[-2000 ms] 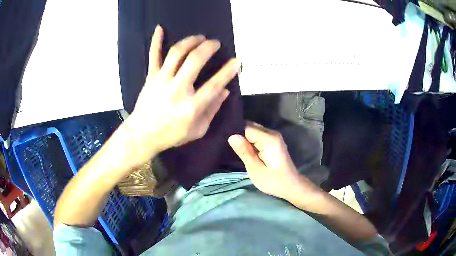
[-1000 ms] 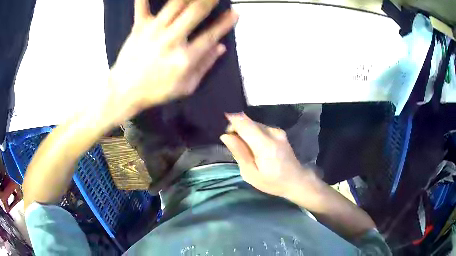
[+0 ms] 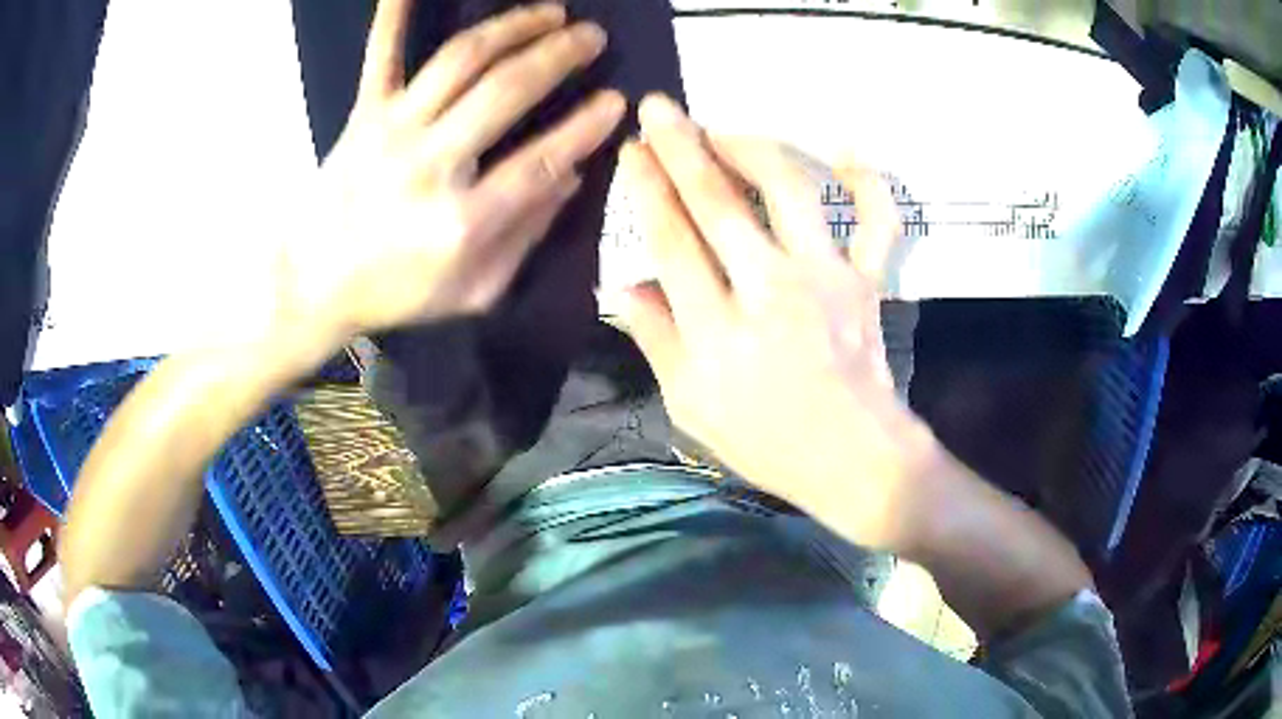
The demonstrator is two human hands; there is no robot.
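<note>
A long dark navy-black fabric panel runs from the top of the view across the white sewing table and over its front edge towards my lap. My left hand lies on the panel with its fingers spread, pressing it on the table. My right hand lies at the panel's right edge, fingertips touching the cloth and the other fingers spread over the table. The ends of the thumb and index finger are partly blurred. The panel's far end is cut off by the frame.
Another dark cloth mass lies at the table's left. Blue baskets stand at left and right of my knees. A brown grained wooden board is beside my left leg. Ruler marks show near the front edge; strips hang at right.
My left hand has moved up the panel. My right hand has left the panel's lower part near my lap, opened, and moved up to the table. The panel's lower right edge has shifted left.
</note>
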